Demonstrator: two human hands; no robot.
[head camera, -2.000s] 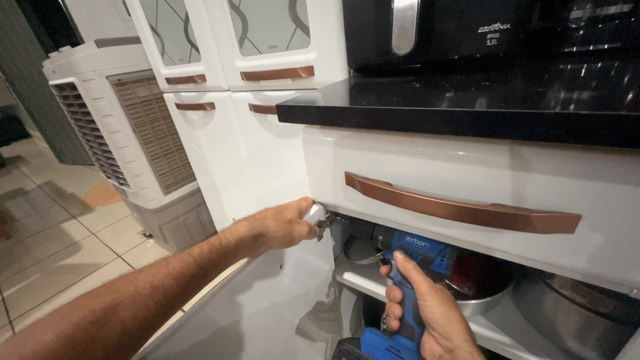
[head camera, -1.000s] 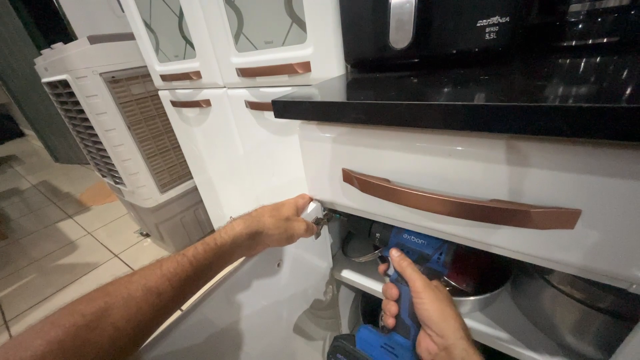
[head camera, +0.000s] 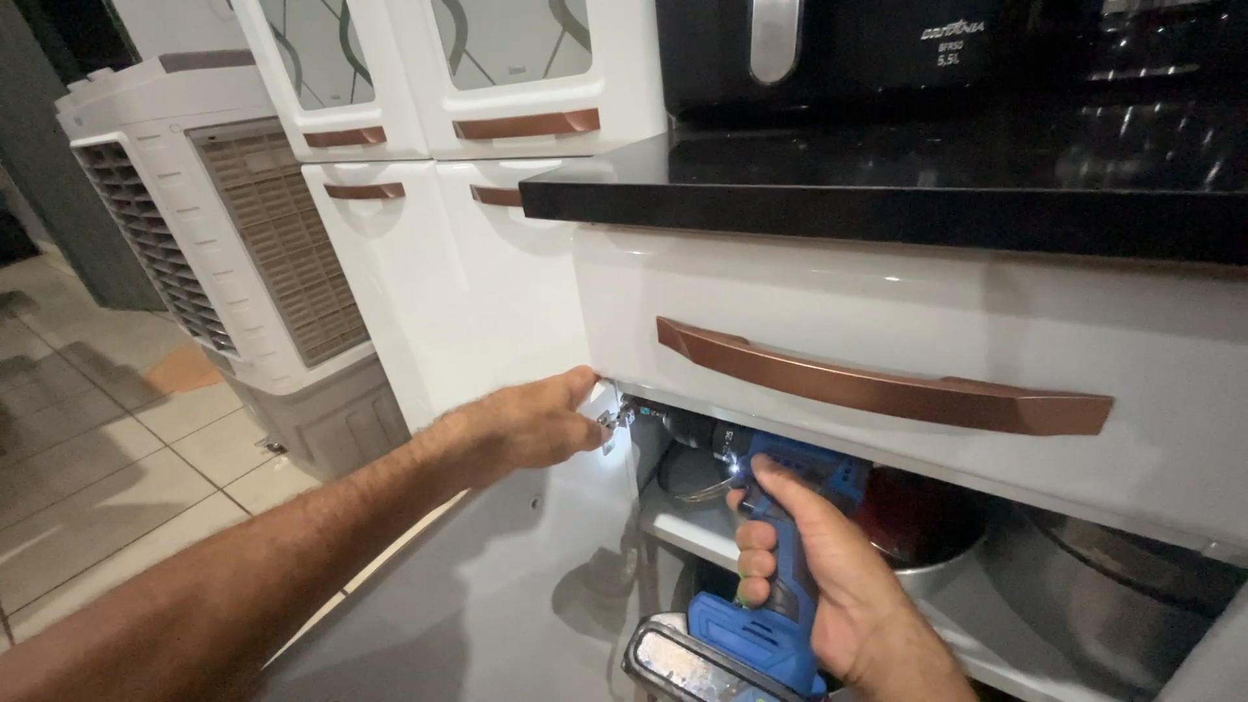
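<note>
My right hand (head camera: 829, 575) grips a blue cordless drill (head camera: 795, 575) by its handle, index finger at the trigger. The drill lies nearly level under the white drawer front (head camera: 877, 292), its lit lamp shining toward a metal cabinet hinge (head camera: 619, 419). The bit end reaches the hinge at the upper corner of the open white cabinet door (head camera: 468, 585). My left hand (head camera: 536, 419) holds the top edge of that door beside the hinge, thumb and fingers around the corner; its exact hold is partly hidden.
A black countertop (head camera: 877, 219) juts out above the drawer, with a black appliance (head camera: 858, 58) on it. Metal pots (head camera: 1102, 585) sit on the shelf inside the cabinet. The drawer's copper-coloured handle (head camera: 877, 385) sticks out. An air cooler (head camera: 234, 244) stands on the tiled floor at left.
The drill's lamp is lit now, and light falls on the hinge. Both hands have stayed in about the same places.
</note>
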